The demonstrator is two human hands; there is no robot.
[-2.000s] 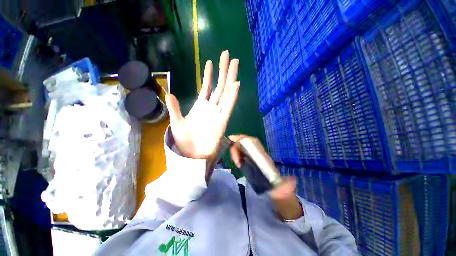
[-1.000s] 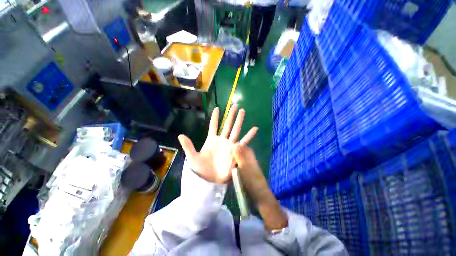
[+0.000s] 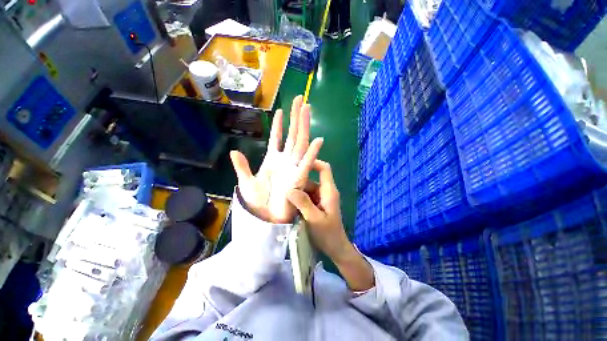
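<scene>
My left hand (image 3: 276, 173) is raised in the middle, palm up towards the camera, fingers spread, holding nothing. My right hand (image 3: 324, 216) is beside it on the right; its thumb and index finger touch the little-finger side of the left palm. A smartphone (image 3: 303, 256), seen edge-on as a thin pale slab, hangs below the right hand's thumb against its palm. The fingers that hold it are mostly hidden.
Blue crates (image 3: 496, 120) are stacked high on the right. Bagged white parts (image 3: 100, 260) and dark round containers (image 3: 180, 243) stand at lower left. Ahead is an orange table (image 3: 269, 80) with a white tub (image 3: 205, 80). Grey machines stand at left.
The view has tilted up, bringing in the table and aisle. My right hand with the phone has come up from the lower right to touch my left palm, which stays open.
</scene>
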